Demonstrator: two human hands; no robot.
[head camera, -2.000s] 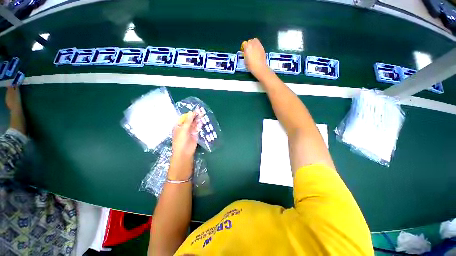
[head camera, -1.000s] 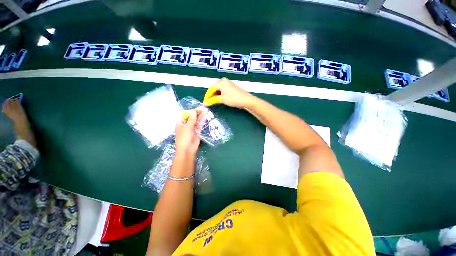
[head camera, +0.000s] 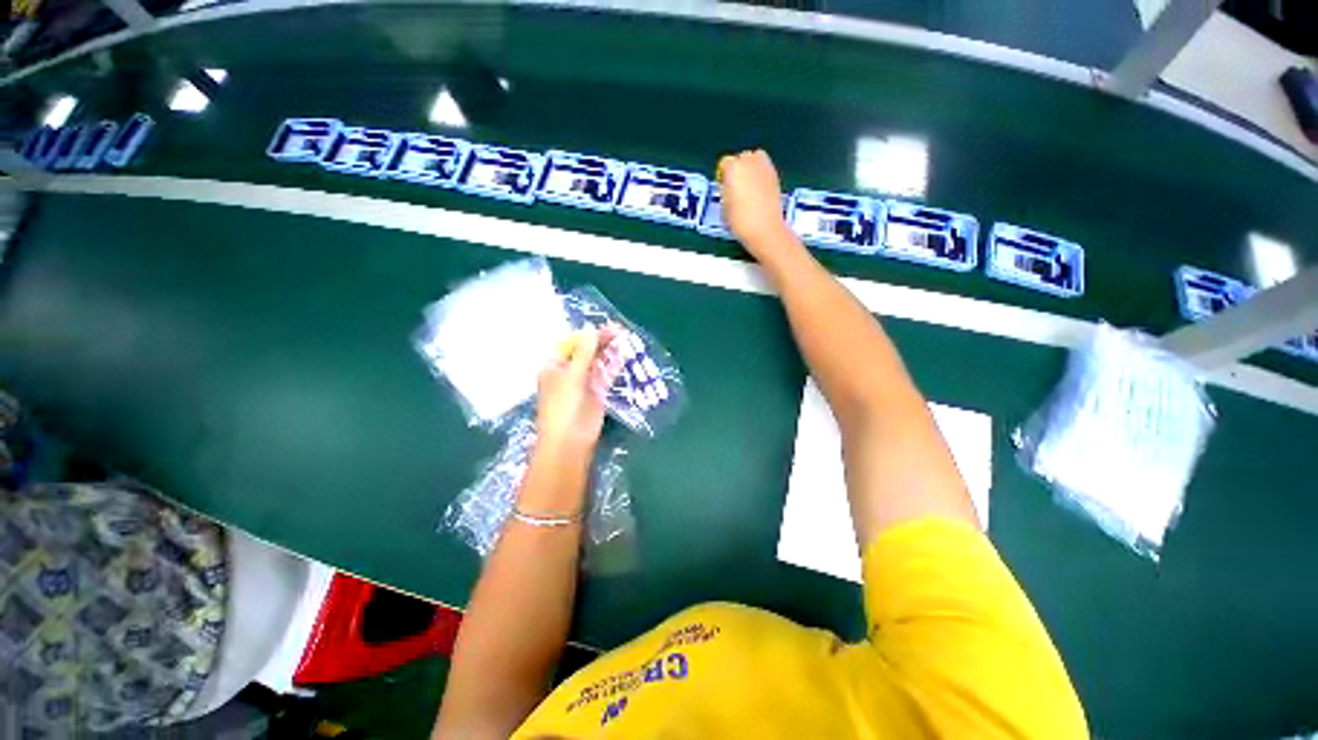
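Observation:
My left hand (head camera: 575, 388), with yellow on a fingertip, holds a clear carrier sheet (head camera: 658, 409) by its left part. Rows of small pieces (head camera: 645, 379) show on the sheet to the right of the fingers. My right hand (head camera: 750, 197) is stretched out over the row of flat panels beyond the white line and covers part of one panel (head camera: 714, 214). Yellow shows at its fingertips, which point down and away; whether they hold a small piece is hidden. More pale-blue-rimmed panels lie on both sides of it, such as one panel (head camera: 834, 220) to its right.
A whitish stack in a clear bag (head camera: 496, 337) lies left of the sheet. Crumpled clear film (head camera: 492, 489) lies by my left forearm. White paper (head camera: 818, 499) lies partly under my right arm. A packed clear bag (head camera: 1120, 434) sits beside the metal post (head camera: 1229, 336). A person's patterned clothing (head camera: 109, 600) shows at left.
My right hand has moved from the carrier sheet out to the panel row. My left hand still holds the sheet. The neighbour's hand at left has gone from view. The whole view has shifted.

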